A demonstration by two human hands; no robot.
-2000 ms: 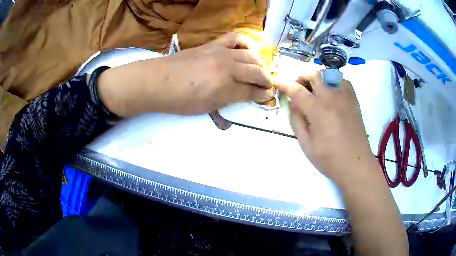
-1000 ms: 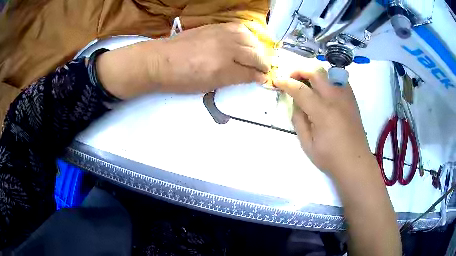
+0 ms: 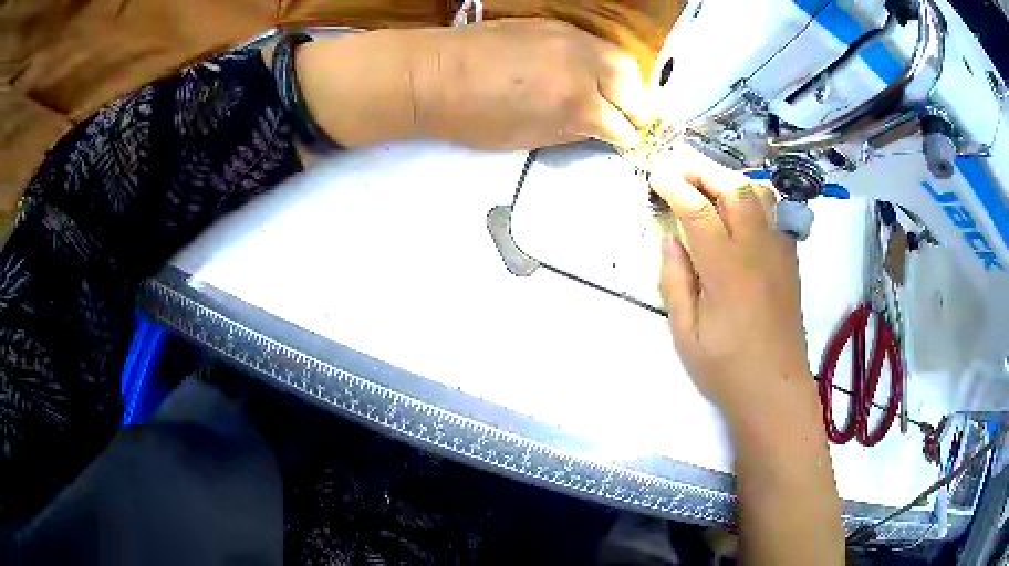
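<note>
The brown garment (image 3: 144,44) lies across the back left, behind and under my left forearm. My left hand (image 3: 553,88) has its fingertips down on the brightly lit cloth edge at the needle area of the sewing machine (image 3: 763,100). My right hand (image 3: 725,249) is just right of it, its fingertips at the same spot and almost touching the left ones. Glare and the fingers hide the needle, the presser foot and whatever the fingertips press or pinch.
Red-handled scissors (image 3: 861,376) lie right of my right hand, with a thin metal tool beside them. The slide plate's grey tab (image 3: 511,241) shows in the white table (image 3: 365,276). A ruler tape (image 3: 443,426) follows the curved front edge. A blue crate (image 3: 142,370) is below left.
The view has shifted, and more of the machine head shows. Both hands stay at the needle area. The small piece with a white edge seen earlier under my left fingers is no longer visible.
</note>
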